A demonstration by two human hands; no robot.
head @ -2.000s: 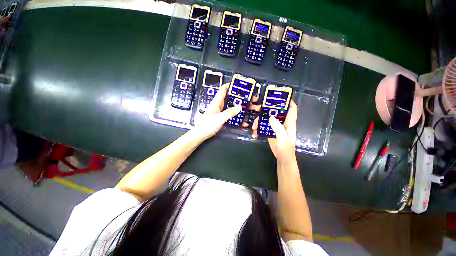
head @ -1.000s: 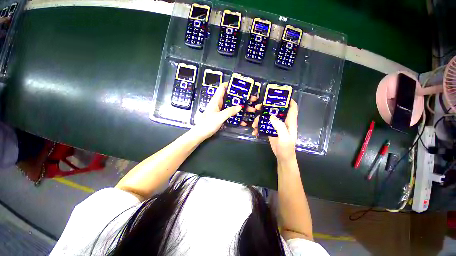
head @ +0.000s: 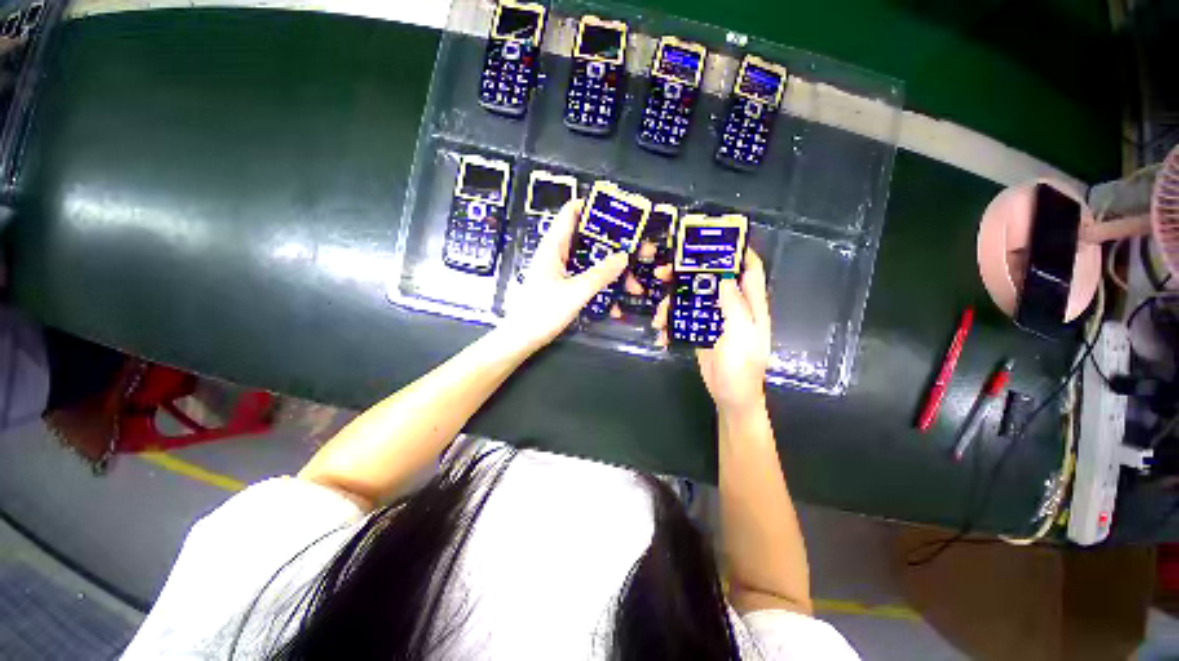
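My left hand (head: 548,294) holds a keypad phone (head: 612,222) with a lit screen, thumb over its keypad. My right hand (head: 734,338) holds a second keypad phone (head: 707,278) upright with a lit screen, thumb at its right side. Both are above the clear blister tray (head: 828,304). Another phone (head: 657,245) lies between them, partly hidden. In the tray's upper row lie phones with dark screens (head: 592,75) and phones with lit blue screens (head: 671,97). In the lower row a phone (head: 477,216) lies at left, and one beside it (head: 550,207) is partly covered by my left hand.
A red marker pen (head: 946,371), a thinner red-and-black pen (head: 984,411) and a small black cap-like piece (head: 1016,413) lie at right. Beyond are a smartphone (head: 1050,258) on a pink fan base (head: 1002,245) and a white power strip (head: 1099,452). A red object (head: 194,411) is below the bench at left.
My left hand's phone has tilted clockwise. My right hand's phone has turned more upright, and the right thumb has moved off the keypad to the side.
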